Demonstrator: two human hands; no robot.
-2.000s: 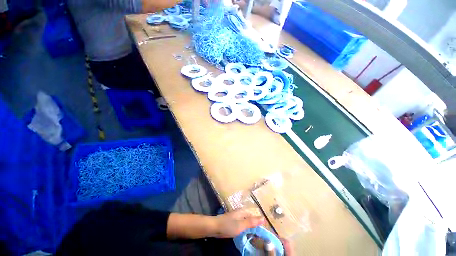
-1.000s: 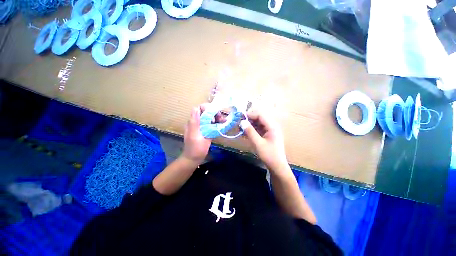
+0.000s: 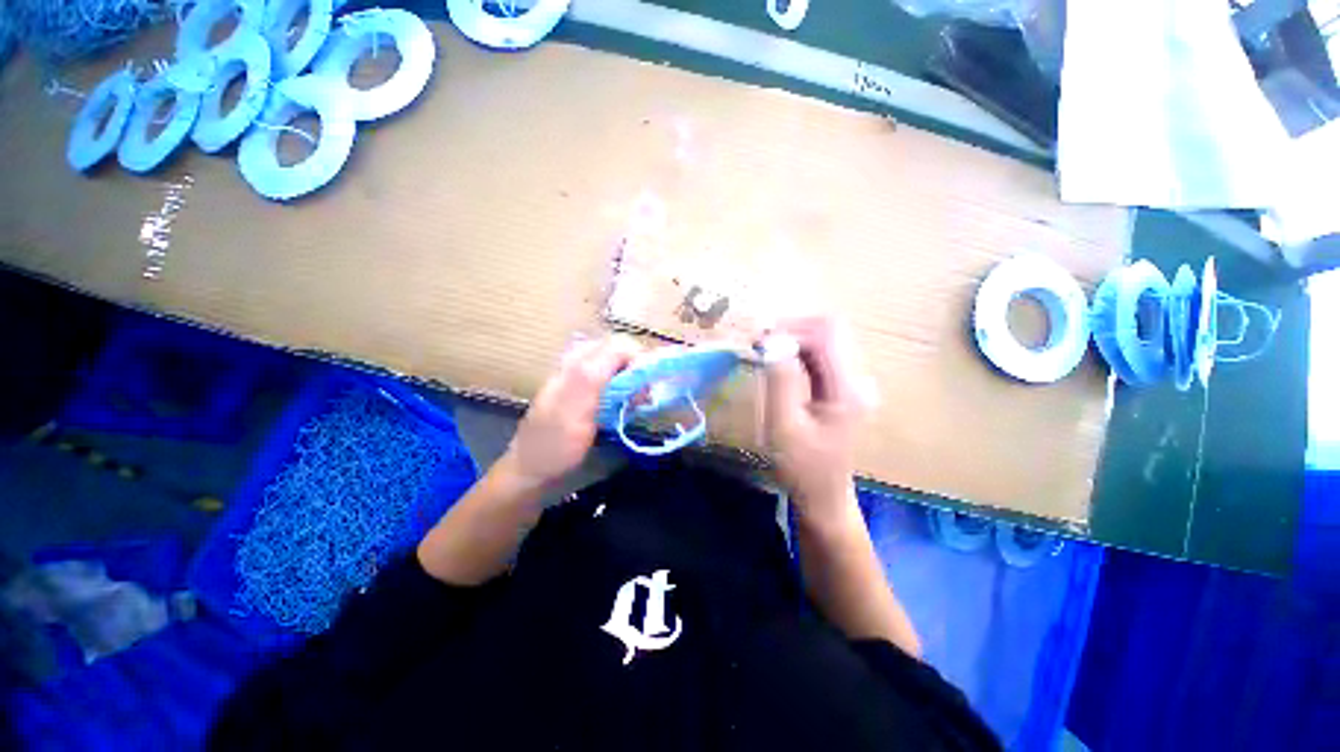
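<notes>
A light-blue ring (image 3: 669, 376) is held tilted, nearly edge-on, above the front edge of the bench. A pale looped cord (image 3: 661, 438) hangs below it on the near side. My left hand (image 3: 566, 411) grips the ring's left end. My right hand (image 3: 813, 400) is at the ring's right end, its fingertips pinched on a small part there; blur hides whether this is the ring's edge or a cord. Just beyond the ring, a small brown cardboard pad (image 3: 661, 294) lies taped on the bench, with a dark-marked centre.
Many overlapping rings (image 3: 301, 147) lie at the far left. A flat ring (image 3: 1029, 319) and several upright ones (image 3: 1139, 323) stand at the right. White sheets (image 3: 1139, 132) lie far right. A blue crate of light-blue pieces (image 3: 346, 500) is below the bench, left. Cardboard (image 3: 441, 294) covers the bench.
The view has swung from the bench's left part to the front. Since one second ago, the ring has tipped from face-up to nearly edge-on, and my right hand has moved slightly right.
</notes>
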